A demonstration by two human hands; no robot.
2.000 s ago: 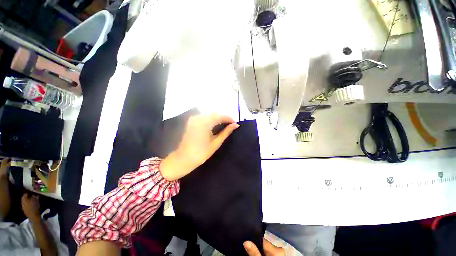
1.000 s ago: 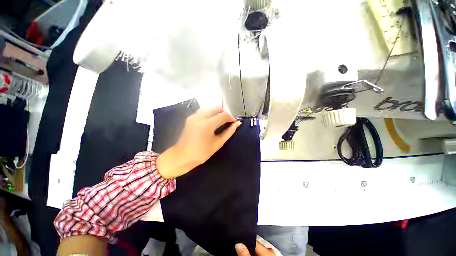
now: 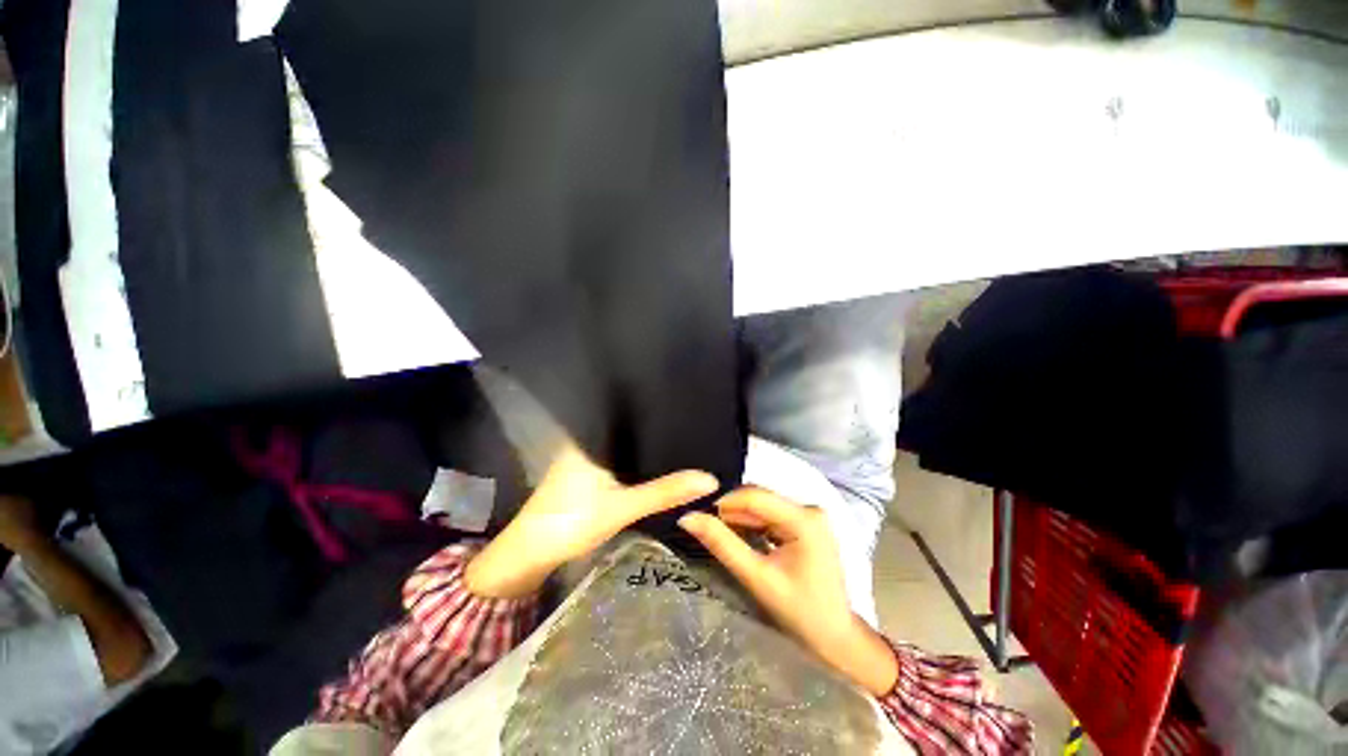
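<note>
A long black fabric panel (image 3: 606, 222) runs from the white table down over its front edge to my lap. My left hand (image 3: 569, 517) is at its lower end, thumb stretched to the right and the other fingers partly hidden. My right hand (image 3: 784, 569) faces it, with thumb and forefinger around the dark cloth edge. The fingertips of both hands are close together. The needle area of the machine is out of the picture.
Black cut pieces (image 3: 207, 222) lie at left on the white table (image 3: 946, 163). Black scissor handles (image 3: 1135, 12) show at the top edge. At right, dark cloth (image 3: 1064, 384) hangs over a red crate (image 3: 1087, 606). Another person's arm (image 3: 89, 591) is at lower left.
The view has tipped down from the machine head to my lap. My left hand has left the needle area and come down to the panel's lower end, beside my right hand.
</note>
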